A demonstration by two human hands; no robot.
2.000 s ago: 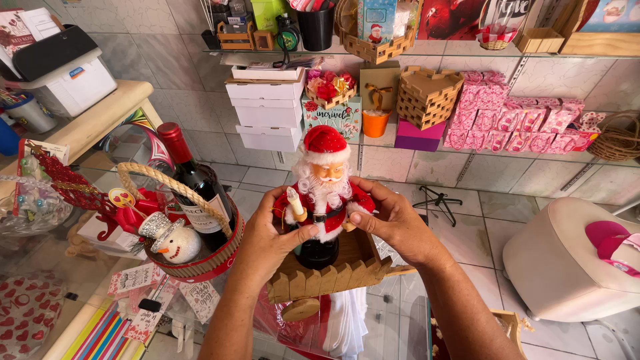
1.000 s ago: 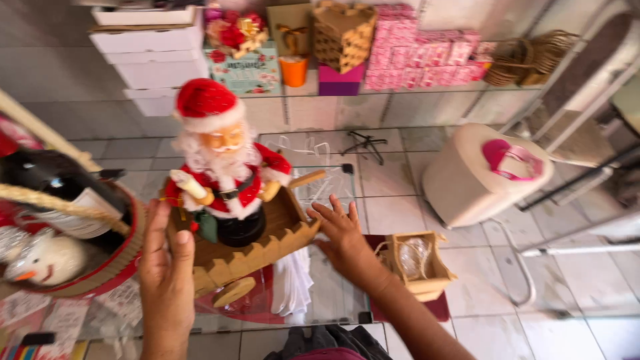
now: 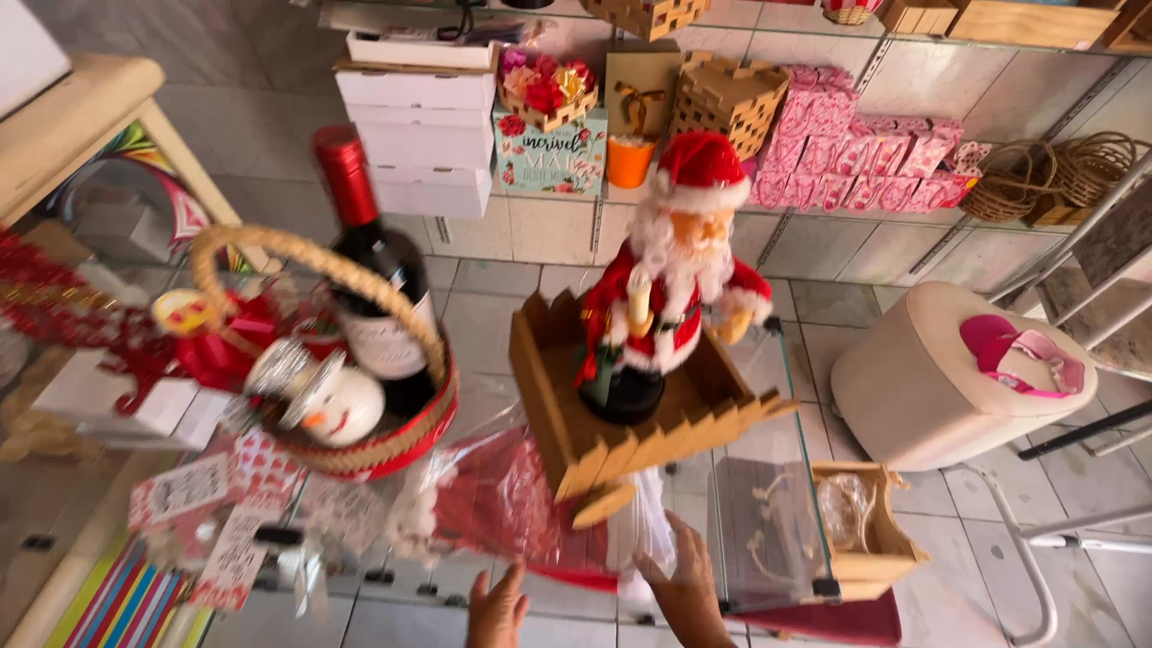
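A Santa Claus figure (image 3: 675, 279) in a red suit stands inside a brown wooden cart-shaped box (image 3: 621, 441) on the glass counter. Below it, near the counter's front edge, are my left hand (image 3: 498, 605) and my right hand (image 3: 686, 580), both empty with fingers apart. White tissue-like material (image 3: 641, 517) lies beside my right hand. Left of the cart, a round basket (image 3: 360, 463) with a braided handle holds a wine bottle (image 3: 382, 297) and a snowman ornament (image 3: 340, 405). A red item in clear plastic (image 3: 499, 495) lies between basket and cart.
Tags bearing writing (image 3: 189, 490) lie at the left. A small wooden crate (image 3: 868, 567) is beyond the counter's right end. Farther right stands a white rounded bin (image 3: 954, 387) with a pink visor (image 3: 1021, 360) on top. White boxes (image 3: 418, 135) and pink packages (image 3: 855, 157) fill the back shelf.
Two seconds ago both hands were around the Santa figure; one second ago they were beside the cart. Now they are away from both, lower in view. The camera view has shifted.
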